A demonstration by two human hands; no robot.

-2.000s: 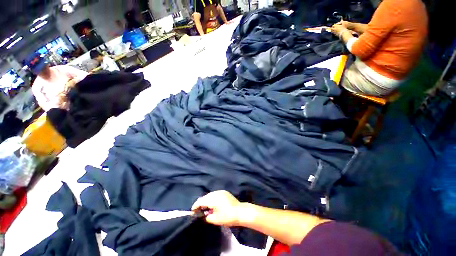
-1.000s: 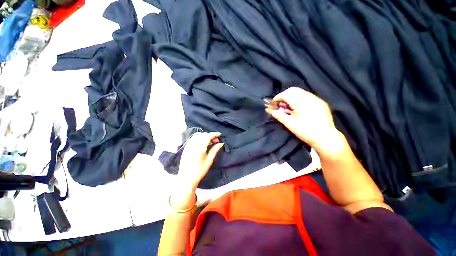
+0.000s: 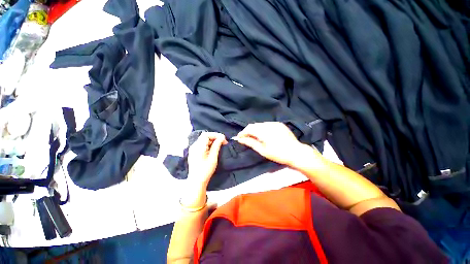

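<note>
Dark navy trousers (image 3: pixel 242 111) lie on the white table in front of me, their waistband (image 3: pixel 252 159) near the table's front edge. My left hand (image 3: pixel 206 152) pinches the cloth at the waistband's left part between thumb and fingertips. My right hand (image 3: pixel 268 143) lies on the waistband just to the right, its fingertips close to the left ones. A tiny pale glint shows at the right fingertips; whether it is snips or a thread I cannot tell. The right palm and curled fingers are hidden from above.
A large pile of dark trousers (image 3: pixel 361 77) covers the right side, with small white labels at its lower ends. A crumpled dark garment (image 3: pixel 116 108) lies to the left on the white table (image 3: pixel 154 206). A black stand with dark blocks (image 3: pixel 54 216) and clear plastic bags are at the left edge.
The view has swung down from the pile to the trousers on the table. My right hand has moved left and down to the waistband beside my left hand, which stays on the cloth.
</note>
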